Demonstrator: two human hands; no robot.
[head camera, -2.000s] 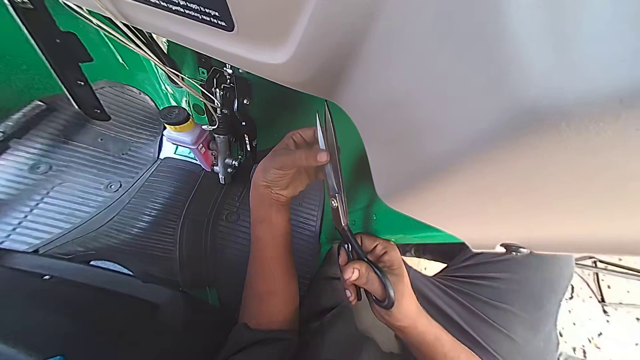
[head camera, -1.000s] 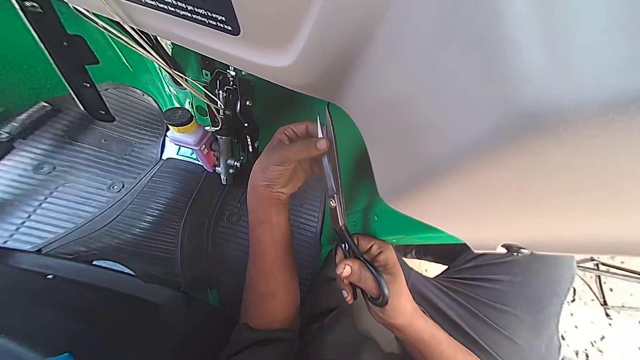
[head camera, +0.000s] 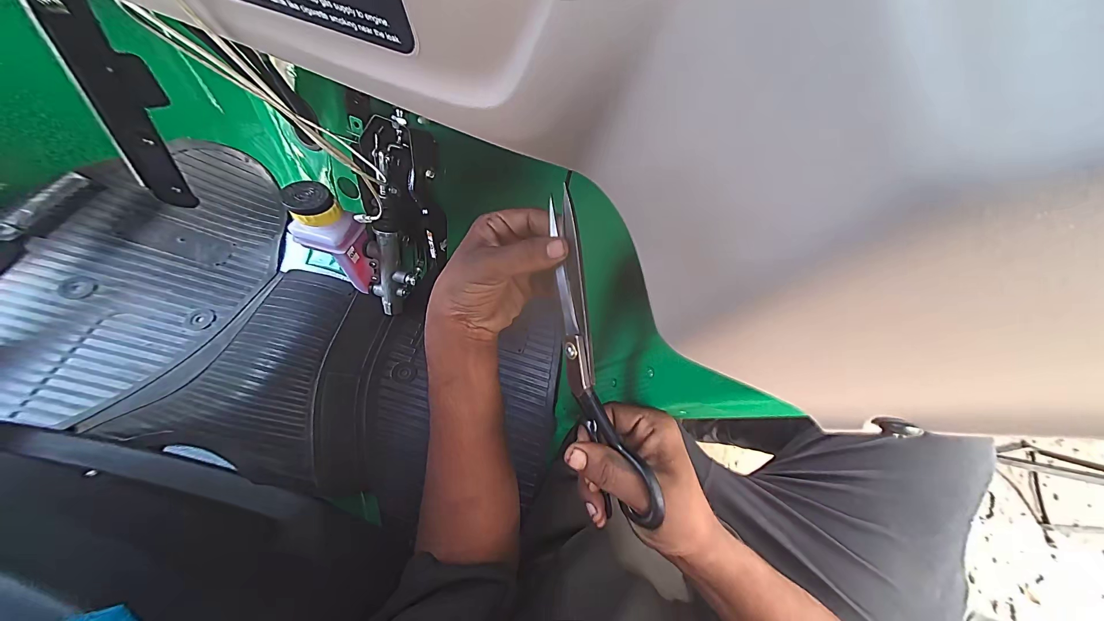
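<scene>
My right hand (head camera: 642, 470) grips the black handles of a pair of long metal scissors (head camera: 576, 354), whose blades point up and stand slightly apart. At the upper blades is my left hand (head camera: 496, 272), with thumb and forefinger at the narrow blade near its tip. Whether those fingers pinch the blade or something thin beside it, I cannot tell. Behind the blades are the green painted body panel (head camera: 617, 293) and the edge of a beige panel (head camera: 776, 216).
Left of my left hand are a fluid reservoir with a black and yellow cap (head camera: 332, 233), a black metal mechanism (head camera: 401, 198) and thin cables (head camera: 250, 86). A ribbed black rubber floor mat (head camera: 216, 345) lies below. A black bracket (head camera: 121, 95) stands at upper left.
</scene>
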